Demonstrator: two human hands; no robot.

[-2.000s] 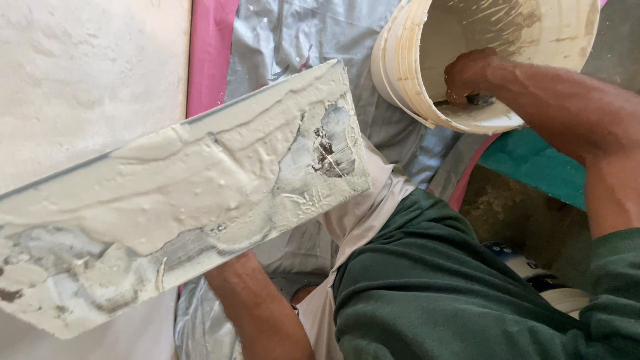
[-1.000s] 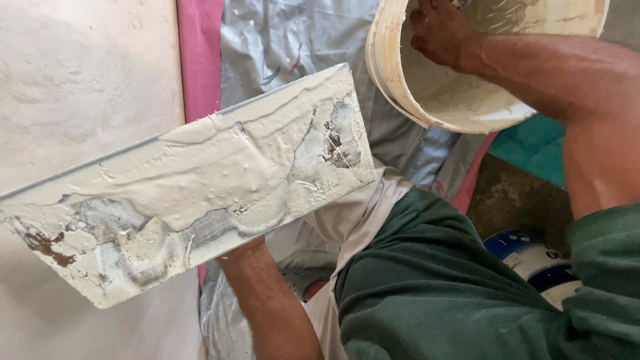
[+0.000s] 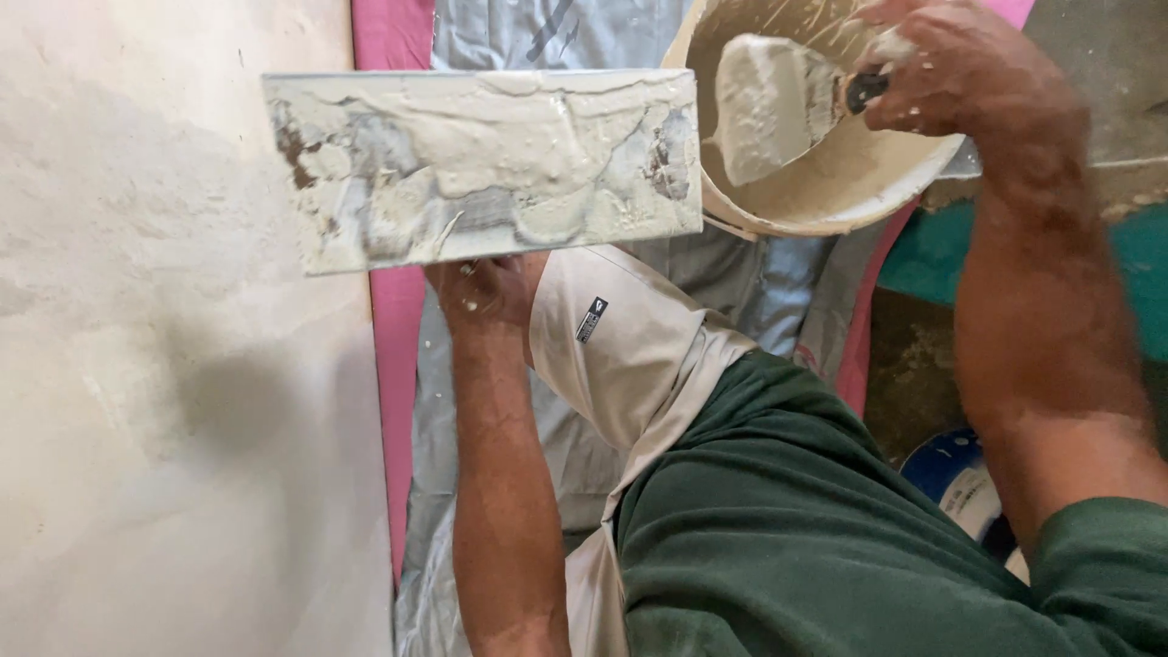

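My left hand [image 3: 484, 287] is under the near edge of a flat rectangular plasterer's board [image 3: 511, 155], holding it up; most of the fingers are hidden beneath it. Wet off-white plaster coats the board unevenly, with bare grey and brown patches. At the upper right, my right hand [image 3: 958, 73] grips the dark handle of a putty knife [image 3: 780, 105], whose broad blade carries a thick load of plaster. The blade is over the mouth of a plaster-smeared bucket [image 3: 821, 224], just right of the board.
A pale plastered wall [image 3: 182, 365] rises along the left. Beside it run pink sheeting [image 3: 392, 365] and a grey cover sheet [image 3: 566, 474]. A blue and white container [image 3: 958, 484] stands at the lower right, below a teal surface [image 3: 931, 251].
My right hand has come up from inside the bucket, and the loaded putty knife now shows. The board has turned from a slant to nearly level in view.
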